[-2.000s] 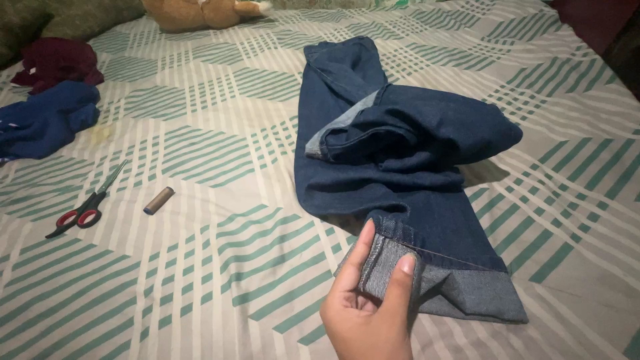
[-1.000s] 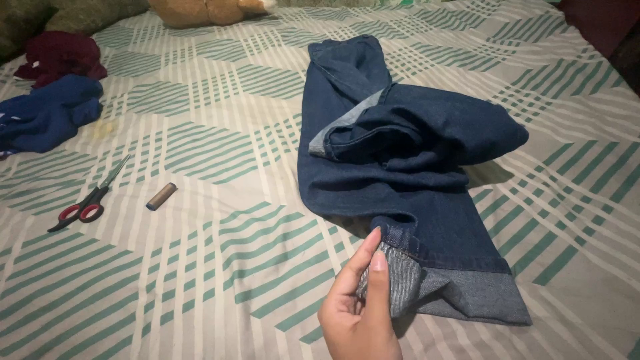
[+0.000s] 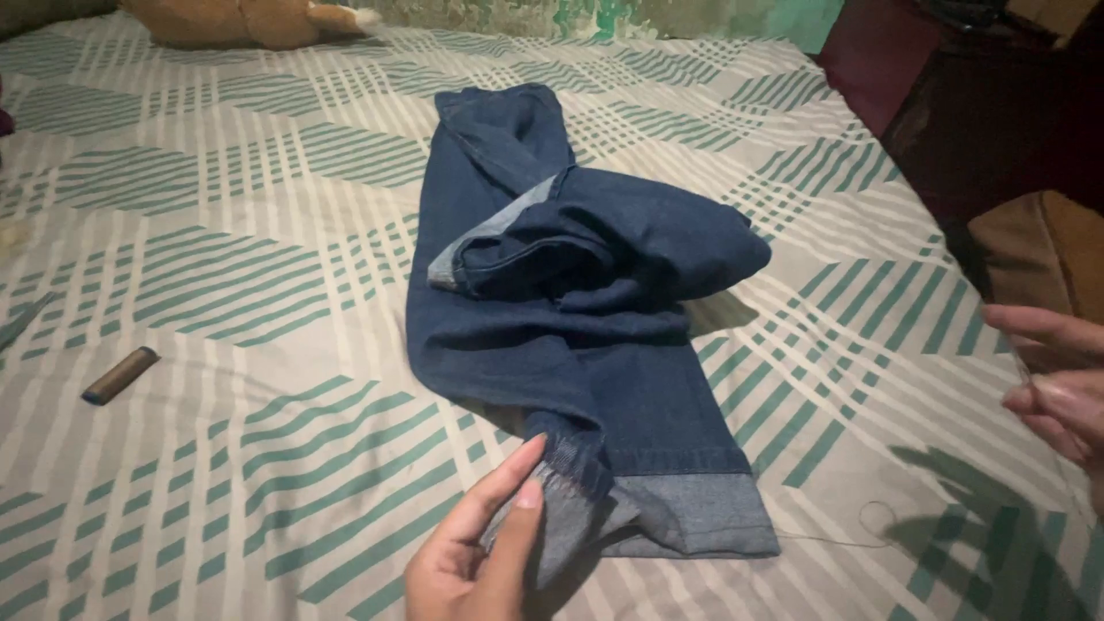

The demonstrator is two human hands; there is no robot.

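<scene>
Dark blue denim trousers (image 3: 552, 345) lie folded on the bed, with one leg bent across the other. My left hand (image 3: 496, 526) pinches the turned-up grey cuff (image 3: 707, 513) of the lower leg between thumb and fingers, at the cuff's left end. At the right edge is my right hand (image 3: 1056, 379), its fingertips close together on a thin thread (image 3: 837, 541); a needle is too small to make out. The thread runs over the sheet toward the cuff and forms a small loop.
A spool of brown thread (image 3: 121, 376) lies at the left, near a scissors blade (image 3: 26, 319) at the frame edge. A plush toy (image 3: 250, 19) rests at the far end of the patterned bedsheet (image 3: 259, 285). Beyond the bed's right edge stands a brown object (image 3: 1031, 250).
My right hand has come into view at the right with the thread. My left hand still pinches the cuff. The view has turned to the right.
</scene>
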